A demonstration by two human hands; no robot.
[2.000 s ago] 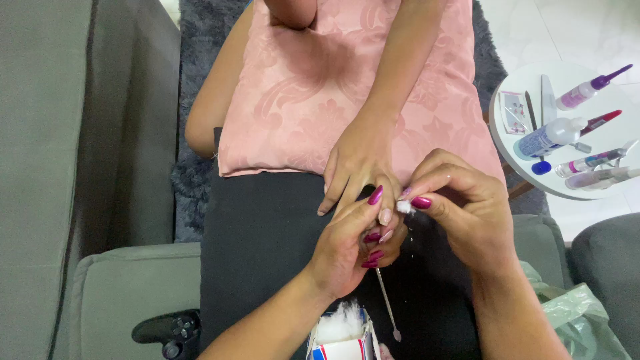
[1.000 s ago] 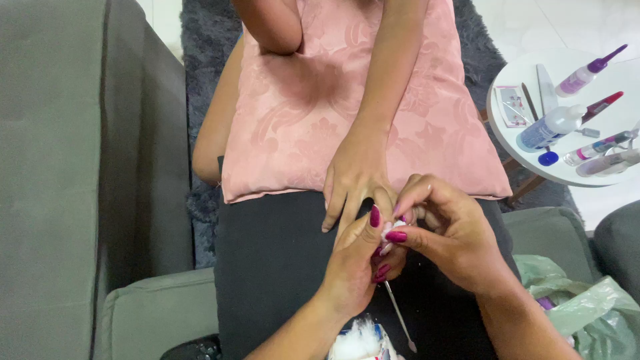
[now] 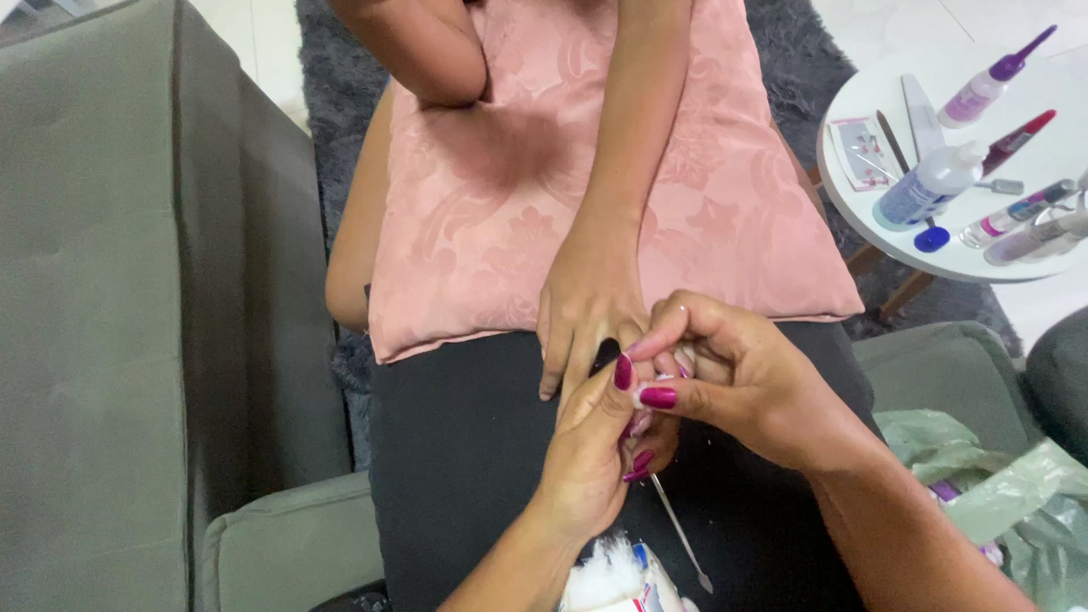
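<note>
My left hand (image 3: 591, 450) is closed around the fingers of another person's hand (image 3: 595, 289), which reaches in over a pink cushion (image 3: 510, 246). A metal nail tool (image 3: 680, 531) with a flat tip sticks out below my left hand, and a black rounded end (image 3: 605, 355) shows above it; whether they are one tool is hidden. Between thumb and index finger my right hand (image 3: 748, 374) pinches a small tuft of white cotton (image 3: 642, 395) against the person's fingertips. Below my left hand stands an opened package of cotton (image 3: 605, 574).
At the right, a round white side table (image 3: 858, 208) holds a plastic bottle (image 3: 931, 183), a purple-capped bottle (image 3: 973, 95), a nail file (image 3: 920, 115) and several nail items. A greenish plastic bag (image 3: 1011, 501) lies lower right. A grey upholstered sofa (image 3: 93, 323) fills the left.
The cotton in my right hand, a little apart from my left thumb two seconds ago, is now against the held fingers. My left hand keeps its hold. The view has shifted slightly.
</note>
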